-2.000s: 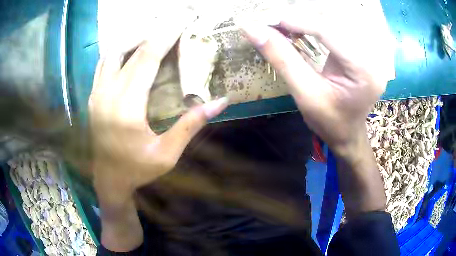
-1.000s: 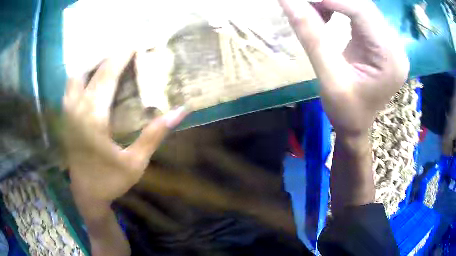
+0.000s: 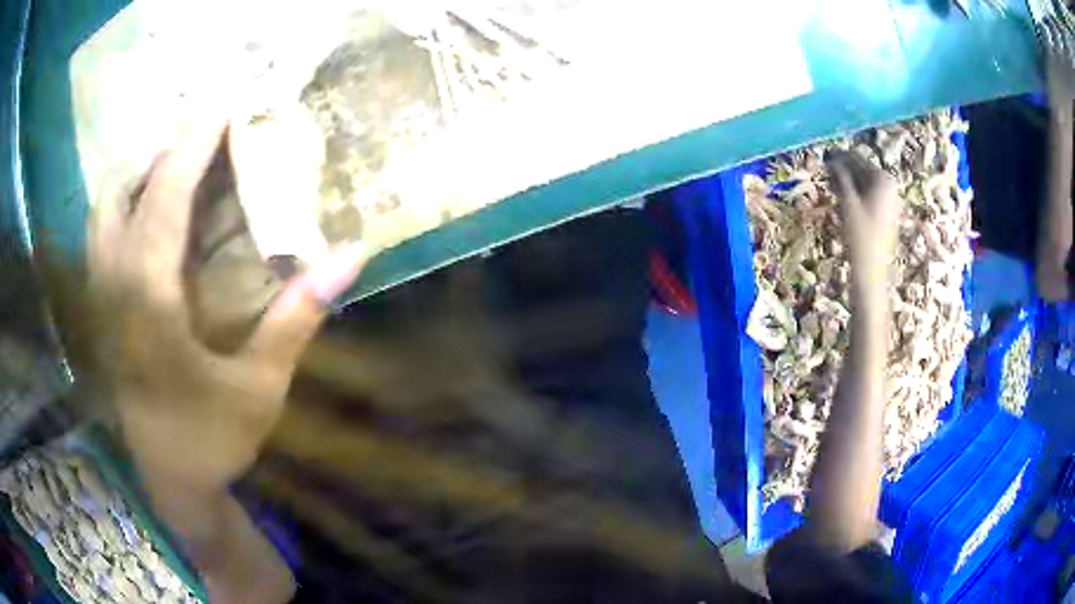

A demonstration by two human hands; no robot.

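A pale moulded part (image 3: 281,177), tapered with a dark opening at its near end, lies on the white, stained work board (image 3: 389,177). My left hand (image 3: 195,283) is around it, thumb at its near end and fingers spread on its far left side. My right hand (image 3: 864,189) is over the blue crate (image 3: 754,354) of small beige parts (image 3: 925,283), with its fingertips among them. Its fingers are small and blurred, so I cannot tell if they hold a part. Thin pale sticks (image 3: 454,71) fan out on the board.
The green bench edge (image 3: 589,212) runs across below the board. A green crate of pale parts (image 3: 83,519) is at lower left. Stacked blue crates (image 3: 967,496) stand at lower right. Another person's arm (image 3: 1056,177) shows at the right rim.
My right hand has moved from above the board down right into the blue crate. The view has shifted right, so the board, my left hand and the part sit further left. My left hand keeps its pose.
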